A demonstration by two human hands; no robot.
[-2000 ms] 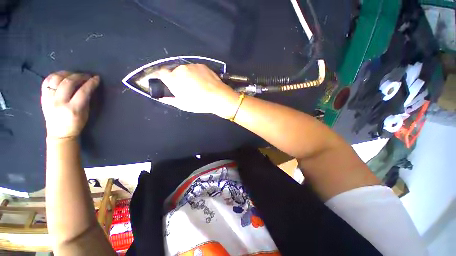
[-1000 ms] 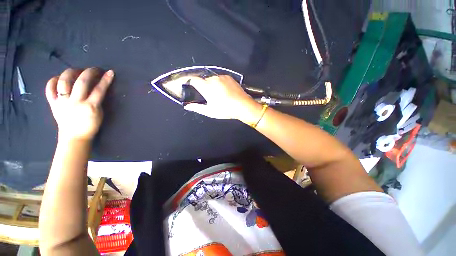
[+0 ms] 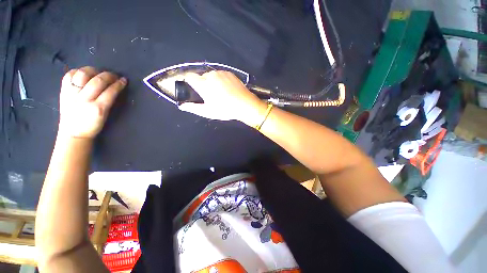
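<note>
The steam iron (image 3: 166, 84), with a pale outline around its pointed soleplate, lies on the black table cover (image 3: 176, 144) with its tip towards the left. My right hand (image 3: 221, 97) is closed around its black handle. My left hand (image 3: 88, 101) rests on the black cloth left of the iron's tip, fingers bent and close together. Any dark garment piece under the fingers or the iron cannot be told from the cover, so I cannot tell if my left hand grips cloth.
The gold-brown hose (image 3: 323, 102) runs right from the iron. A green stand (image 3: 392, 69) is at the right, with white tape rolls (image 3: 409, 149) and an orange-handled thing (image 3: 429, 155) beyond. A pale sliver (image 3: 22, 85) lies far left. A red crate (image 3: 122, 234) is below the near edge.
Against one second ago, the iron and my right hand have moved left and slightly away from me. My left hand has shifted slightly right. The iron is closer to my left hand.
</note>
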